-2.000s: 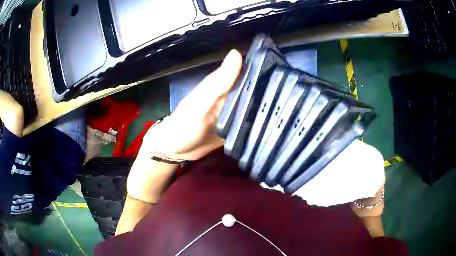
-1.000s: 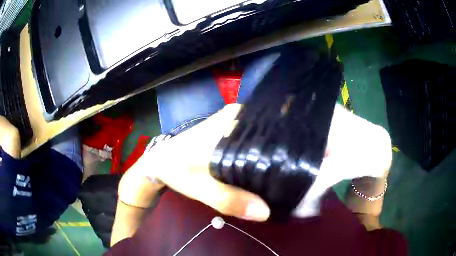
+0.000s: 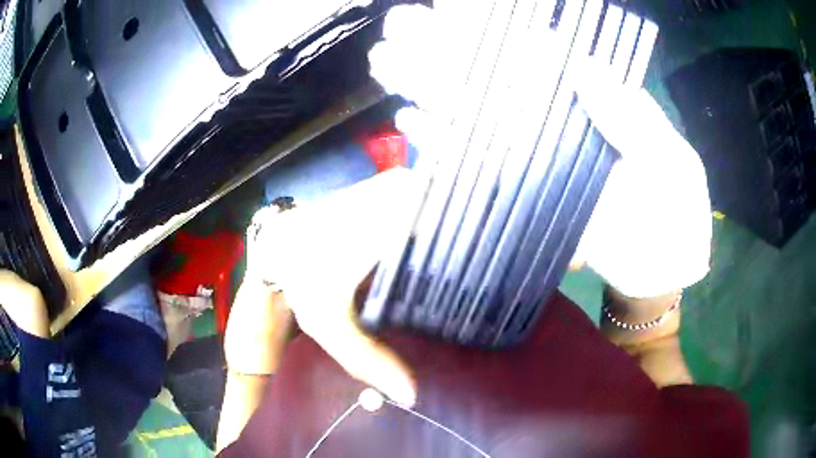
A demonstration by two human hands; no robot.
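A row of several thin plastic frames (image 3: pixel 501 233) stands side by side, long edges facing up, above my lap. The upper part is washed out by glare. My left hand (image 3: pixel 340 241) looks bare and grips the row from the left, its thumb low near the front end. My right hand (image 3: pixel 649 197), in an overexposed white glove, holds the row from the right with fingers reaching over its top. The fingertips at the far end are lost in glare.
A glossy black blister tray (image 3: pixel 161 85) lies on the tan bench board (image 3: pixel 116 268) at upper left. A person's dark blue sleeve (image 3: pixel 98 385) is at lower left. A black tray stack (image 3: pixel 752 134) stands on the green floor at right. Red stool parts (image 3: pixel 201 264) show below the bench.
The frames went from fanned out, through a blurred dark block, to a compact row with long edges up. Both hands have shifted around it. The bench and tray now appear more tilted in view.
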